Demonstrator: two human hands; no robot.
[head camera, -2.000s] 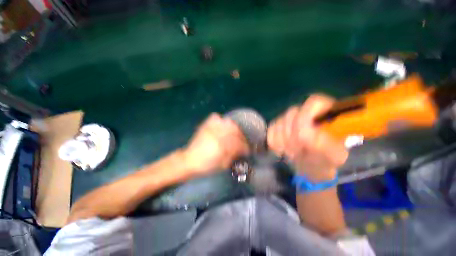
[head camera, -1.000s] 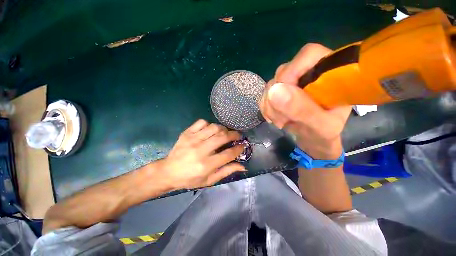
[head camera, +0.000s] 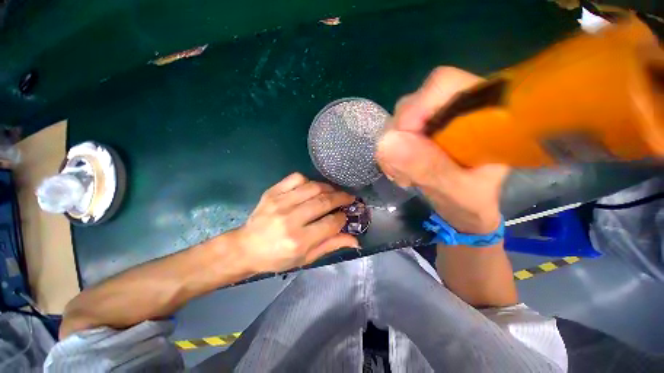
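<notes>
My right hand (head camera: 444, 153) is closed around the dark grip of the orange electric screwdriver (head camera: 560, 102), over the right edge of the screw tray. The screwdriver's tip is hidden by my fingers. The screw tray (head camera: 346, 142) is a round grey disc with a dotted surface, lying on the green bench. My left hand (head camera: 298, 222) rests at the bench's front edge, its fingers holding a small round unit (head camera: 356, 217), dark with shiny details. A thin wire-like piece with a pale end (head camera: 389, 209) lies just right of the unit. A blue strap (head camera: 466, 233) is on my right wrist.
A white round item with a clear cup (head camera: 95, 182) stands at the left beside a tan cardboard strip (head camera: 51, 262). A small dark piece (head camera: 28, 81) lies at the far left. White tissue (head camera: 593, 22) shows at the upper right. A blue stool (head camera: 557, 237) is below the bench.
Both hands and the screwdriver first moved in the picture as the view shifted and sharpened. Since a second ago, the screwdriver body has tilted slightly and blurred; my left hand has stayed at the unit.
</notes>
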